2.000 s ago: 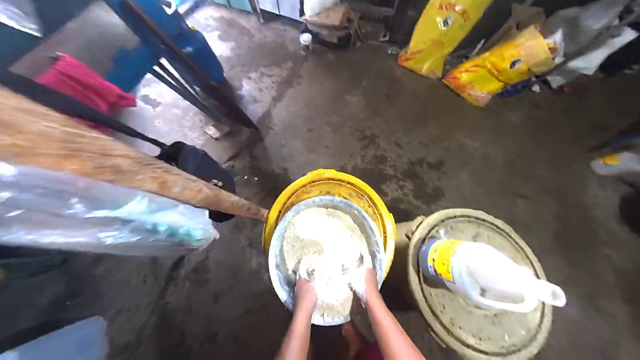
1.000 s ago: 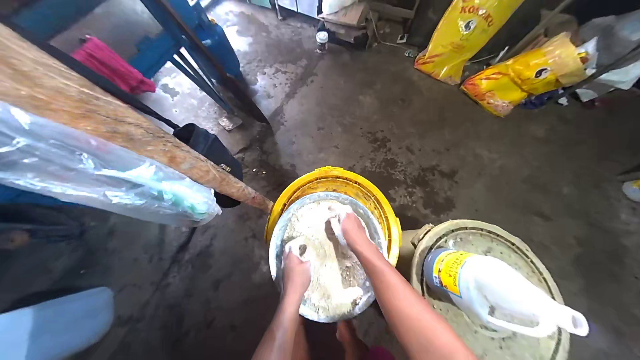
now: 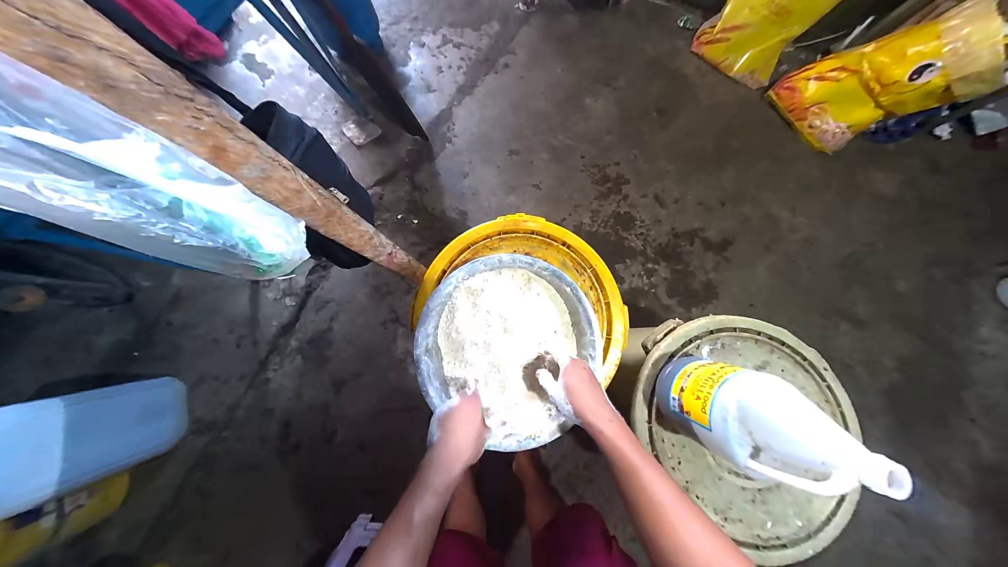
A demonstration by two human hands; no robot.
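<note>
A round metal basin (image 3: 431,331) holds white flour-like powder (image 3: 504,339) and rests on a yellow plastic bucket or tub (image 3: 596,260). My left hand (image 3: 461,431) is at the basin's lower left edge, coated with powder; its fingers are partly hidden, and whether they grip the rim cannot be told. At the lower right side, my right hand (image 3: 573,390) reaches inside, its powder-coated fingers beside a dark hollow in the powder.
A lidded round container (image 3: 709,496) stands at right with a white plastic jug (image 3: 787,425) lying on it. A wooden post (image 3: 236,157) and a plastic sheet (image 3: 157,181) are at left. Yellow sacks (image 3: 882,87) lie upper right; a pale blue container (image 3: 94,441) is lower left.
My right hand has moved from the upper right part of the basin down to its lower right side. My left hand has moved down toward the near rim.
</note>
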